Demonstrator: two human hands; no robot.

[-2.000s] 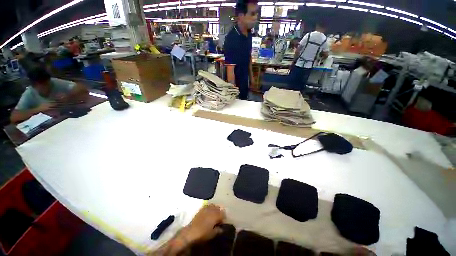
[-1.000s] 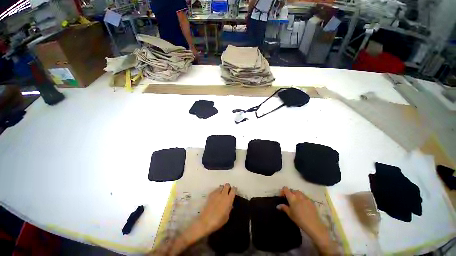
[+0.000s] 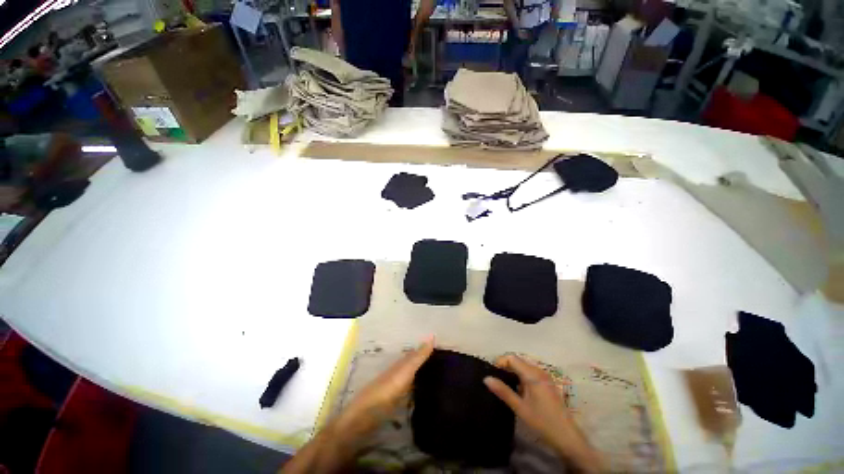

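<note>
A black panel (image 3: 463,412) is at the near middle, above the grey-beige gluing board (image 3: 592,407) with dark glue stains. My left hand (image 3: 400,381) holds its left edge. My right hand (image 3: 537,400) holds its upper right edge, thumb on top. Whether it is one panel or several together I cannot tell. Several black panel stacks stand in a row behind: one at left (image 3: 341,288), two in the middle (image 3: 437,271) (image 3: 521,287), and a larger one at right (image 3: 628,306). The glue bottle (image 3: 713,400) lies at right.
Small black strip (image 3: 279,382) at left, irregular black pieces (image 3: 772,368) at right. Small black pieces (image 3: 407,190) and a strapped black pouch (image 3: 586,173) lie farther back. Beige fabric stacks (image 3: 495,109) (image 3: 339,93) and a cardboard box (image 3: 171,83) are at the far edge. People stand behind.
A second ago two black panels lay side by side under my hands; now one black shape shows between them. My hands are closer together. The view has shifted left.
</note>
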